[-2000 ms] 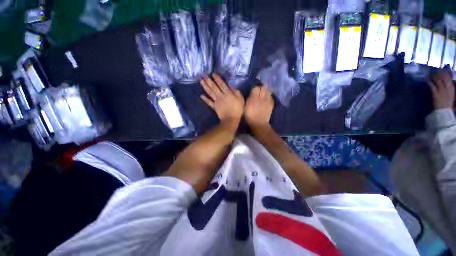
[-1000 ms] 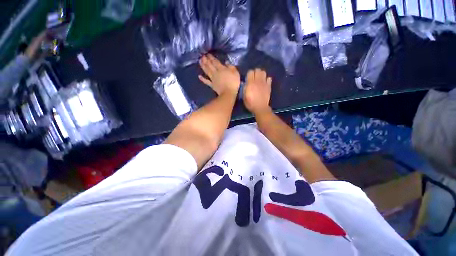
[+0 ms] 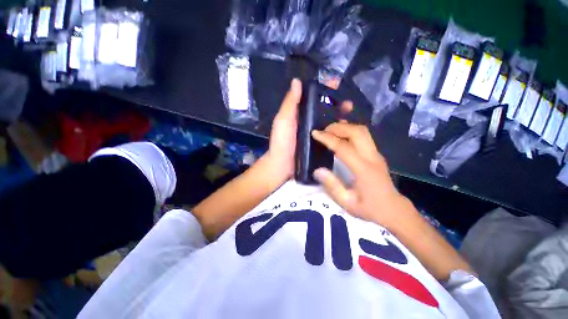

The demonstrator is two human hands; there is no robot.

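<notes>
A closed black power bank stands out in the middle of the view, near my chest, its long side edge turned partly to me. A small lit display glows near its far end. My left hand holds its left side, with the thumb along the edge. My right hand is on its right side, fingers bent against the case. The fingers under the case are mostly hidden.
Bagged dark pieces lie beyond my hands. A bagged white unit lies left of them, with bagged units farther left. Open units with white cells line the right, near crumpled bags. A person's sleeve is at lower right.
Both hands were on the black mat near the bagged pieces; now they are closer to my chest, holding the black power bank. The camera view has turned and shifted.
</notes>
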